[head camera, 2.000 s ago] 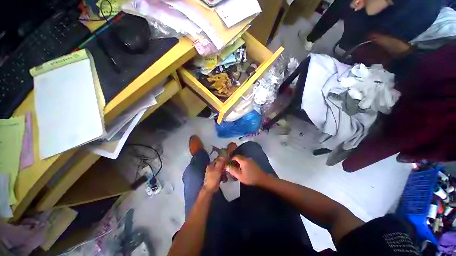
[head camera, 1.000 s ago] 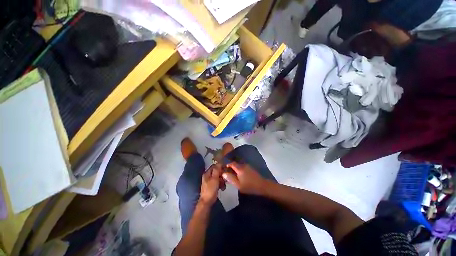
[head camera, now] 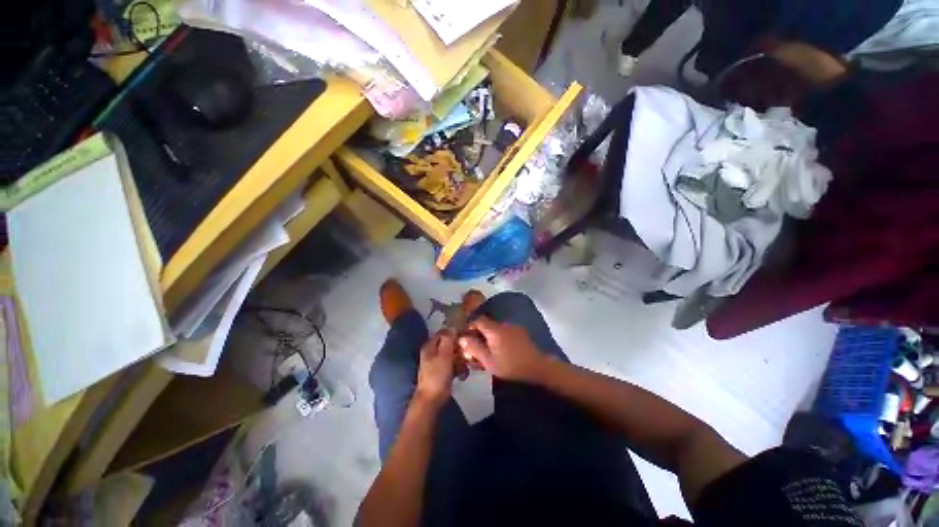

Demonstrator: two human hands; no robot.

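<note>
My left hand point(head camera: 438, 360) and my right hand point(head camera: 498, 351) are close together above my lap, with fingers curled and fingertips meeting. A small brownish-red thing shows between them, but it is mostly hidden by the fingers and too small to name. I cannot tell which hand bears it. The open yellow wood drawer point(head camera: 515, 170) lies beyond my knees, with an orange-brown tangle point(head camera: 438, 180) and packets inside.
A notepad point(head camera: 88, 273) and a black mouse point(head camera: 214, 95) are on the desk at the left. A blue bag point(head camera: 489, 252) lies below the drawer. White and grey cloth point(head camera: 710, 196) covers a chair at the right. A blue basket point(head camera: 857, 381) stands far right. Another person's dark sleeve shows at the top.
The view has shifted, so the desk and notepad sit further left than two seconds ago. My hands stay together over my lap, with small finger movements.
</note>
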